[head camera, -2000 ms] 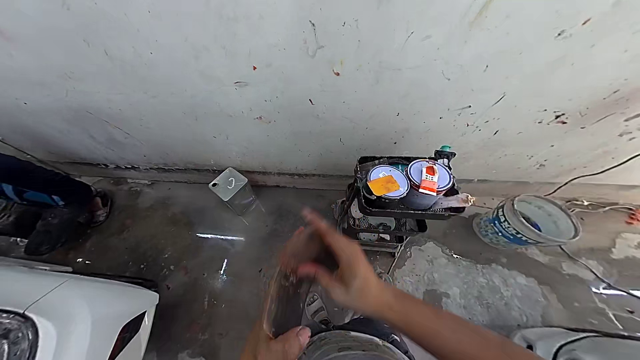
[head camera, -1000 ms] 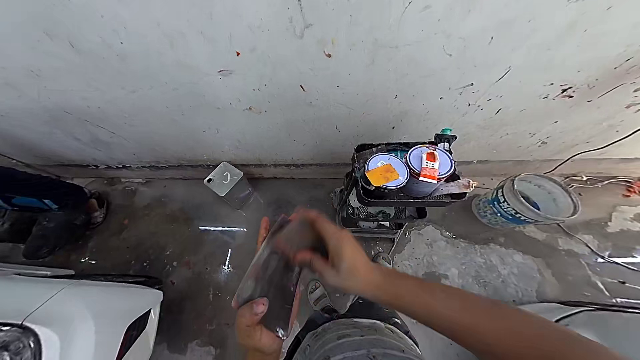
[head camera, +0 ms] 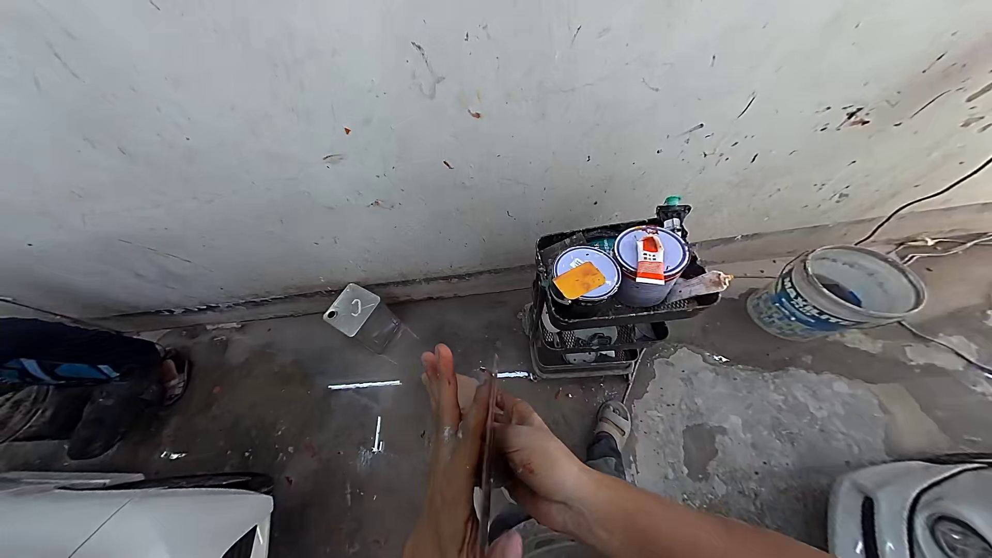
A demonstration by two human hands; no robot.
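A thin dark flat sheet [head camera: 487,465], seen almost edge-on, stands upright between my hands at the lower middle. On its left side is my left hand [head camera: 453,442], fingers pointing up, with the thumb at the near end, holding it. My right hand [head camera: 535,449] is against the right side of the sheet, fingers bent; whether it holds anything is hidden. Beyond the hands, a black tiered cart [head camera: 620,314] carries two lidded cans. A yellow flat piece [head camera: 579,280] lies on the left can lid [head camera: 604,263], and an orange and white tube [head camera: 649,260] on the right one.
A clear plastic container [head camera: 364,314] stands near the wall. A wet bucket [head camera: 821,298] and cables [head camera: 922,194] are at the right. White car parts fill the lower left [head camera: 155,519] and lower right [head camera: 914,511] corners. Another person's leg [head camera: 85,364] is at the left.
The sheet, seen with its broad face one second ago, is now turned edge-on. My right hand has moved from above its face to its right side. The left hand's fingers now point up.
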